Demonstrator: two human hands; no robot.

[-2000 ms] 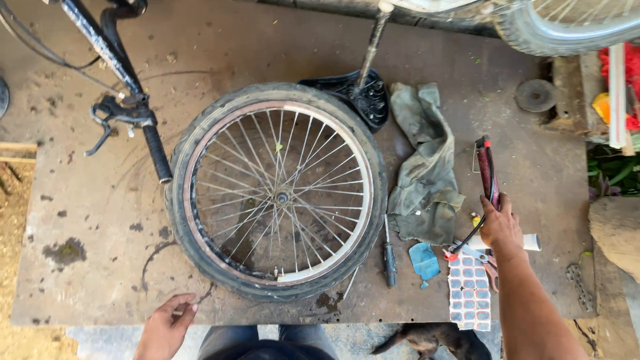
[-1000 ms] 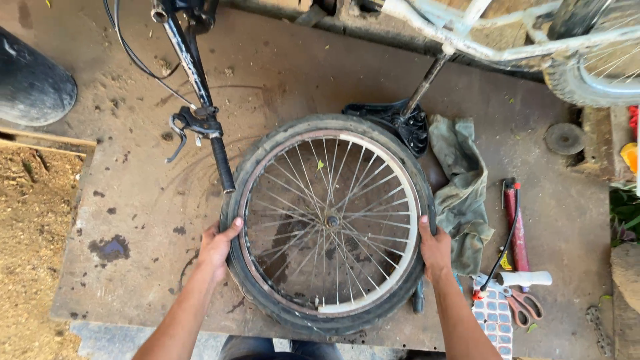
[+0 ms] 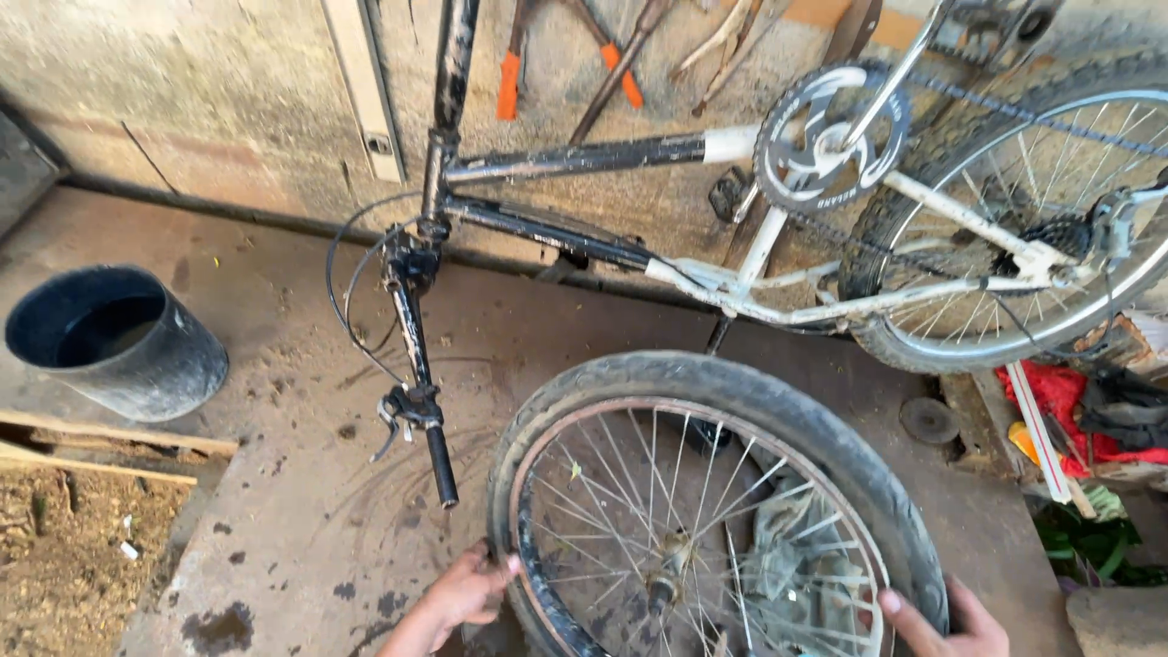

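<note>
A spoked bicycle wheel with a worn black tyre [image 3: 703, 376] stands partly raised off the brown board [image 3: 301, 547], with both hands at its rim. My left hand [image 3: 470, 589] grips its lower left edge, thumb on the rim. On the right edge my right hand [image 3: 944, 620] holds tyre and rim, fingers outside. Through the spokes a grey-green cloth [image 3: 794, 566] shows. Behind the wheel an upside-down bicycle with a black and white frame [image 3: 584, 157] leans near the wall, its handlebar grip [image 3: 442, 467] left of the wheel.
A black bucket [image 3: 196, 365] holding dark liquid stands at the left. The bicycle's mounted wheel [image 3: 876, 328] is at the upper right. Pliers-like tools with orange handles [image 3: 508, 87] lie by the wall. A round metal disc [image 3: 929, 420] and red cloth [image 3: 1040, 401] are at the right.
Two seconds ago my right hand was at a red hand pump; a second ago both hands held the wheel's sides. The wheel is now lifted and tilted. The view has swung up towards the wall.
</note>
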